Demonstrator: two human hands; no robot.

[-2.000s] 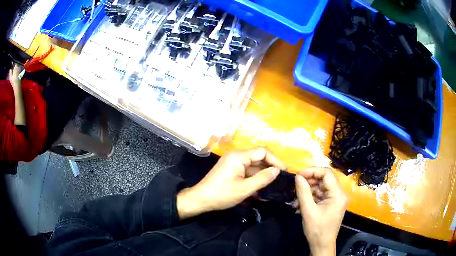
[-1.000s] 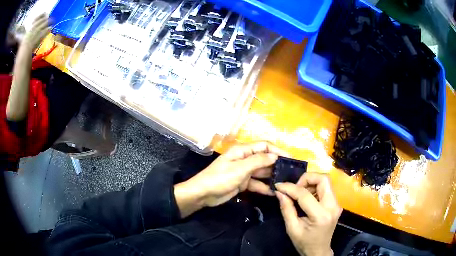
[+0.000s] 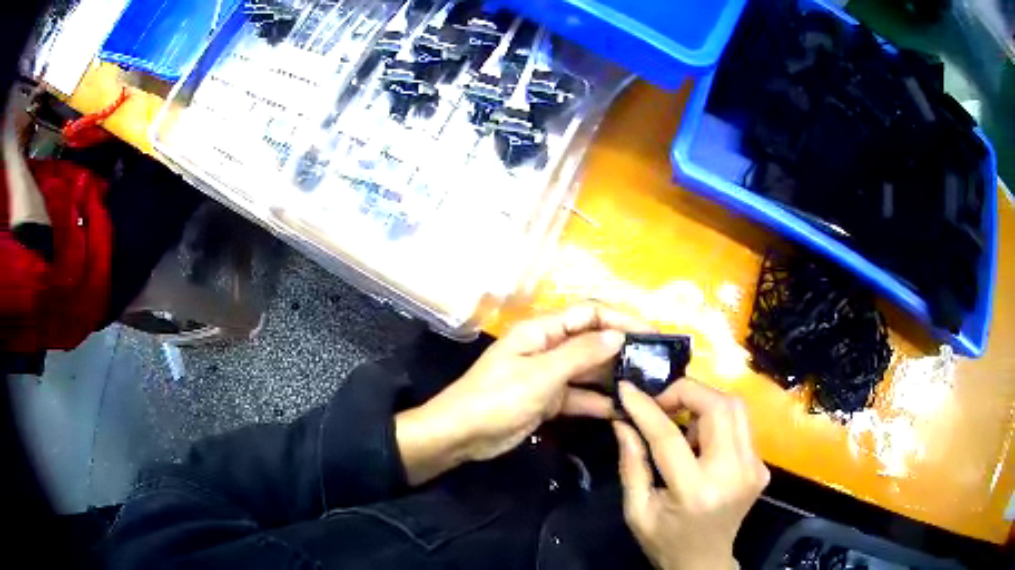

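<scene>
A small square black housing [image 3: 652, 362] is held between my hands above my lap, its recessed face towards me with a bright glare on it. My left hand [image 3: 506, 390] grips its left edge between thumb and fingers. My right hand [image 3: 696, 468] touches its lower edge with thumb and index finger. No sealing ring can be made out on it. A tangled pile of black sealing rings [image 3: 818, 332] lies on the orange bench, right of my hands. A blue parts bin [image 3: 829, 247] heaped with black housings stands behind the pile.
Clear blister trays [image 3: 367, 223] with black connector-like parts [image 3: 518, 117] lie at the left. Blue bins [image 3: 657, 33] stand at the back and far left. A person in red [image 3: 67, 251] is at the left edge. A grey container [image 3: 851, 551] is at the bottom right.
Two seconds ago the housing was hidden by my hands; now its face shows, tilted into the light. My right fingers have shifted along its lower edge. The person's arm at the left has lowered.
</scene>
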